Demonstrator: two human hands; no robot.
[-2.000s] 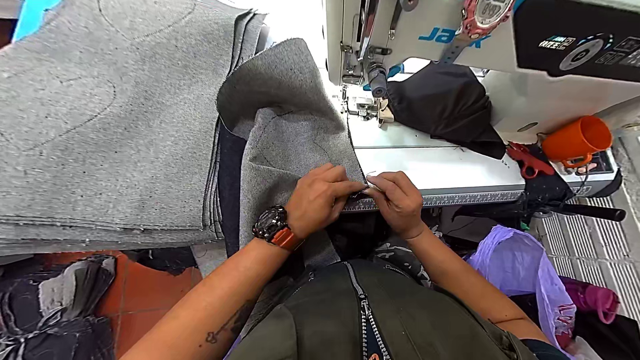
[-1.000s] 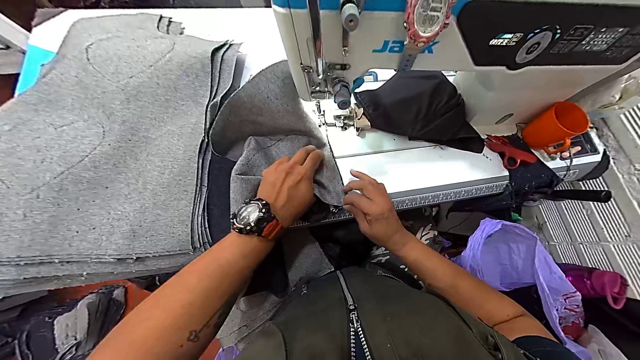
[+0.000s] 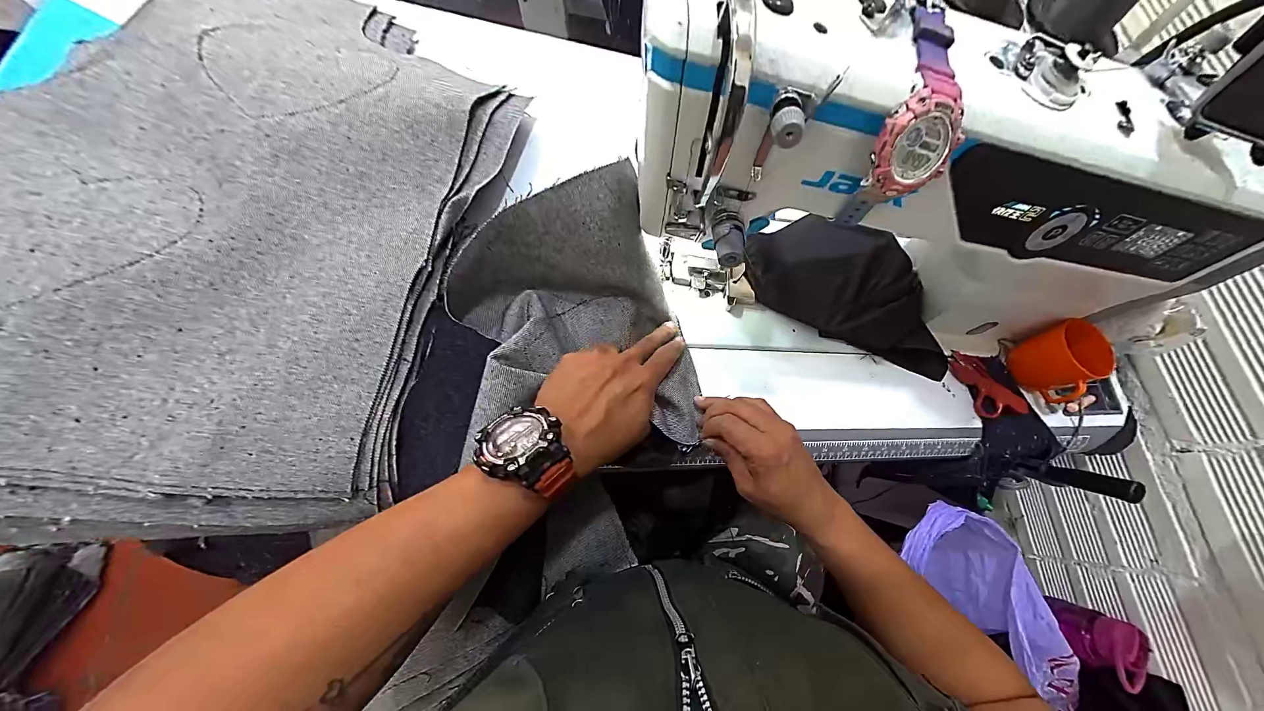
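Observation:
A grey fabric piece [image 3: 573, 247] lies folded over itself in front of the presser foot [image 3: 703, 276] of a white sewing machine [image 3: 820, 168]. My left hand [image 3: 607, 400], with a black wristwatch above it, presses flat on this fabric, its fingertips near the right edge. My right hand [image 3: 755, 444] has its thumb and fingertips at that same edge, lower down; whether they pinch the cloth is hard to tell. Part of the cloth hangs below the table edge. A black cloth [image 3: 849, 291] is bunched right of the needle area.
Stacked grey fabric panels [image 3: 217, 267] with drawn curved lines cover the left side. A pink watch [image 3: 918, 143] hangs on the machine. At the right are an orange mug [image 3: 1062, 360], a red-handled tool [image 3: 987, 385], a black lever [image 3: 1091, 484] and a purple plastic bag [image 3: 987, 583].
My hands were together at the fabric's edge two seconds ago; now they are apart. My left hand has moved up onto the cloth and lies flatter. The view has shifted somewhat.

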